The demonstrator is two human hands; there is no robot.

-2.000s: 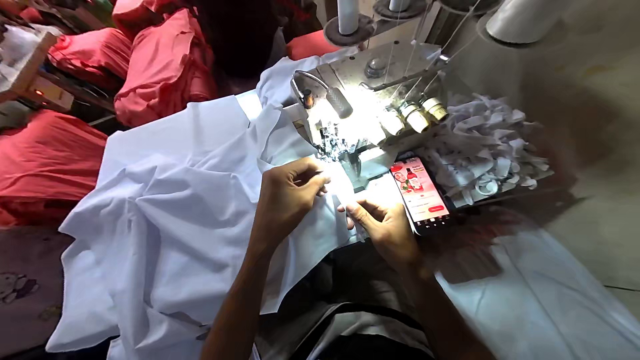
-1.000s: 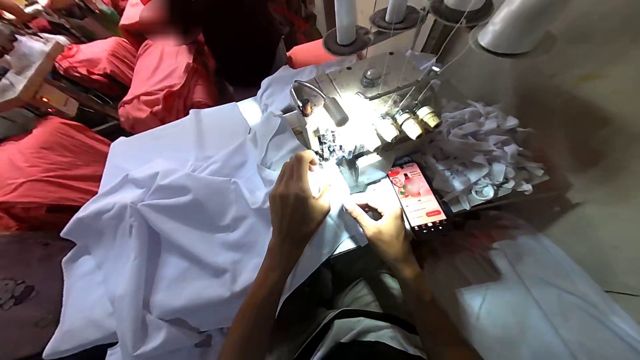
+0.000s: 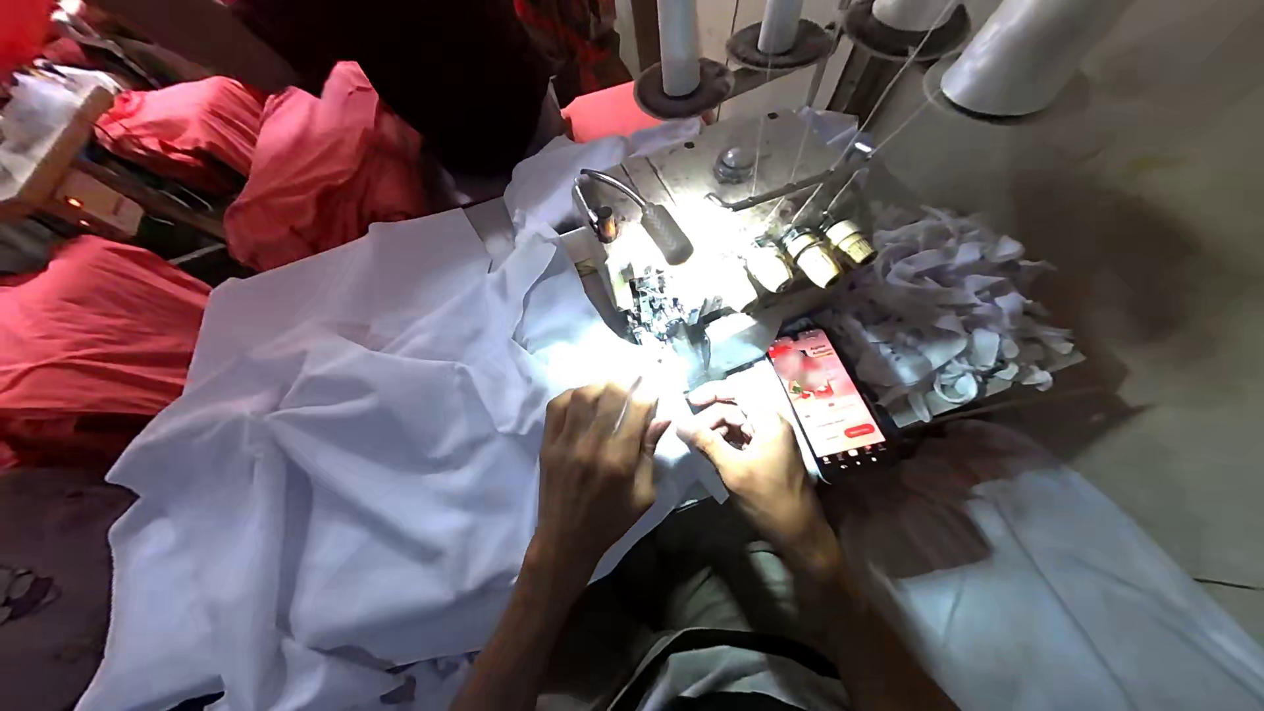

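Note:
White fabric spreads over the table to the left and reaches the needle area of an overlock sewing machine, lit by a small gooseneck lamp. My left hand lies on the fabric just in front of the machine, fingers bent, with a thin pale thing, perhaps thread or tweezers, by its fingers. Beside it, my right hand pinches the fabric's right edge between thumb and fingers. Glare hides the stitching point and part of the fingertips.
A lit smartphone lies right of my right hand. Behind it are piled white fabric scraps. Thread cones stand above the machine, over its tension dials. Red cloth bundles sit at the left, and more white fabric hangs at the lower right.
My left hand has come back toward my body, away from the needle area, and now lies flatter on the fabric. My right hand remains near the fabric's right edge.

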